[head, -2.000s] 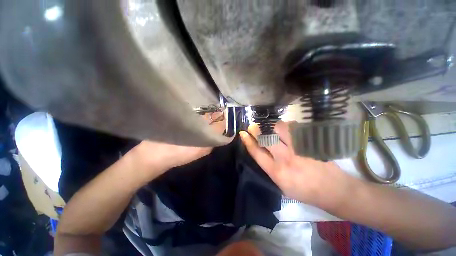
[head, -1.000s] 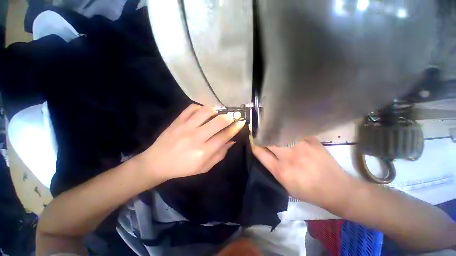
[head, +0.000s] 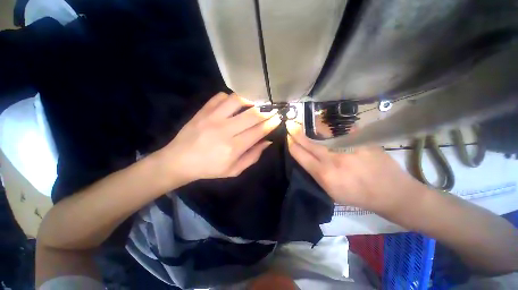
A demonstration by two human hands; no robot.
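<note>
The black garment (head: 238,209) lies left of the needle and hangs over the lap, with its grey side (head: 164,232) showing lower down. My left hand (head: 218,139) rests on the black cloth, its fingertips at the lit presser foot (head: 278,109). My right hand (head: 352,170) is on the right edge of the cloth, thumb and finger at the fold just below the foot. Both hands' fingertips nearly meet there. The needle itself cannot be made out.
The cream sewing machine head (head: 295,45) fills the top. Yellow-handled shears (head: 434,170) lie at right, partly covered by the machine. A ruler tape (head: 355,210) runs along the table edge. Red (head: 366,252) and blue (head: 408,260) baskets are below. White curved pieces (head: 25,147) are at far left.
The view has shifted, uncovering the presser foot area. My left hand, largely hidden behind the machine two seconds ago, shows fully on the cloth. My right hand stays at the cloth's right edge.
</note>
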